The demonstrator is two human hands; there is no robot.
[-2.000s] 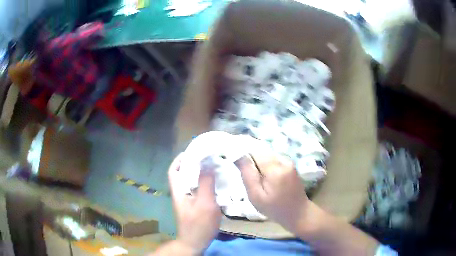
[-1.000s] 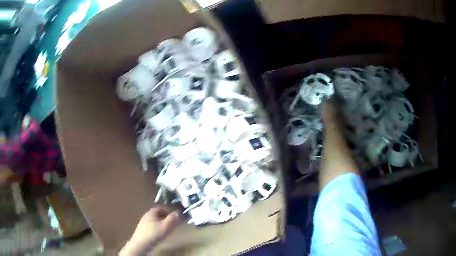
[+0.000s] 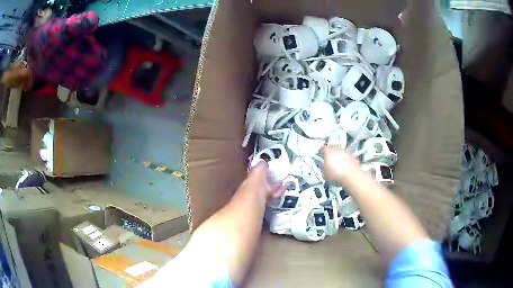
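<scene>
White plastic housings [image 3: 359,82] lie loose in a large open cardboard carton [image 3: 216,140]. They are round and cup-like, with black square panels and thin white arms. My left hand [image 3: 265,179] is in the lower left of the pile, fingertips against a housing [image 3: 274,160]. My right hand [image 3: 340,164] is in the middle of the pile, fingers bent and touching the lower edge of another housing [image 3: 315,119]. The fingers and housings overlap, so I cannot tell whether either hand grips one.
A second, darker carton at the right holds more housings [image 3: 475,197]. At the left are a person in a checked shirt [image 3: 64,50], a red stool [image 3: 145,74], a closed-looking carton [image 3: 81,147] and floor tape [image 3: 163,169]. An orange-taped carton [image 3: 132,260] is at lower left.
The view has swung back over the large carton. My right hand has moved from the right carton into the large one. My left hand has moved from its near edge into the pile.
</scene>
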